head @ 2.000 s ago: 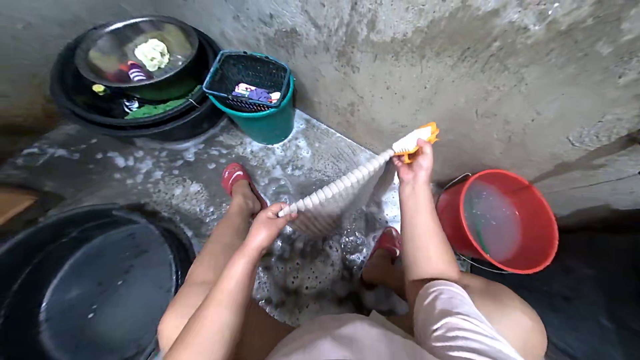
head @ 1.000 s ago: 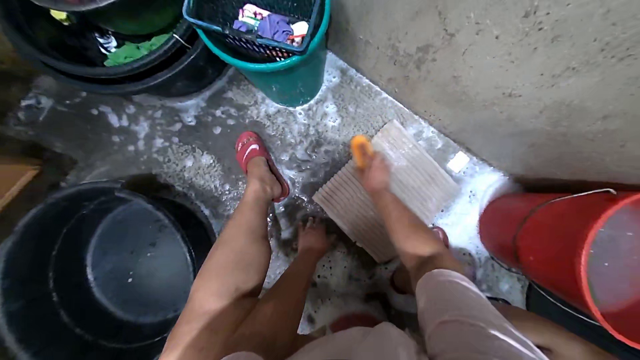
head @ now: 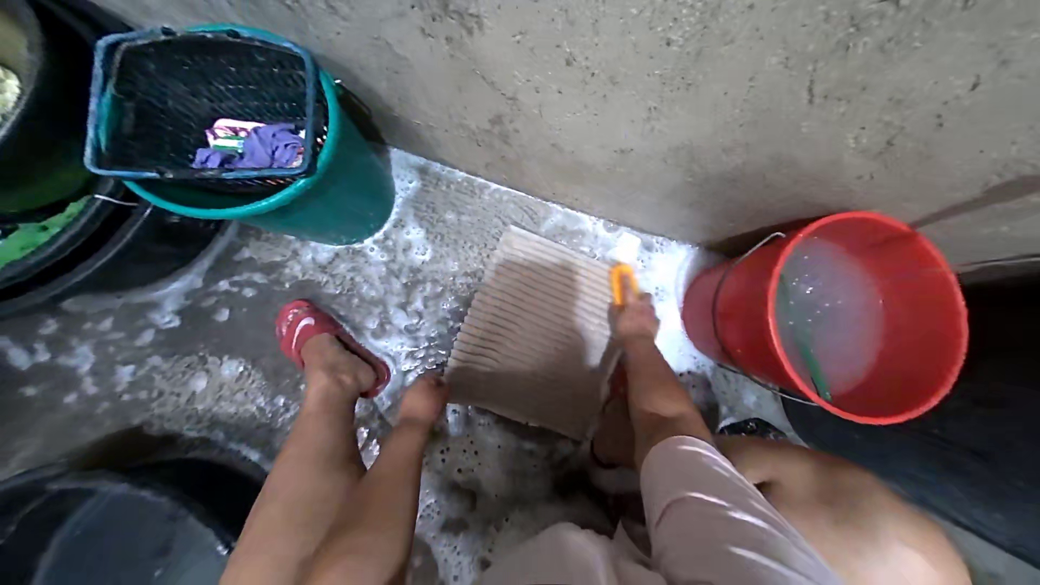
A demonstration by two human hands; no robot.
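Note:
A beige ribbed mat (head: 532,333) lies flat on the wet, soapy concrete floor between my feet. My right hand (head: 635,317) is shut on an orange-handled brush (head: 623,283) at the mat's right edge; the brush is slightly blurred and its bristles do not show. My left hand (head: 424,400) is at the mat's lower left corner, its fingers hard to make out, so its hold on the corner cannot be told. Foam surrounds the mat, with a small white piece (head: 627,247) just above the brush.
Soapy water fills part of a red bucket (head: 869,317) at the right. A teal bucket (head: 353,191) at the upper left bears a dark basket (head: 203,173) with cloths. Black tubs stand at the far left, one with water (head: 122,528) at the lower left. A concrete wall (head: 691,106) rises behind.
Two seconds ago both hands held the mat up off the floor; now it lies flat. Since one second ago, the right hand with the brush has moved to the mat's right edge.

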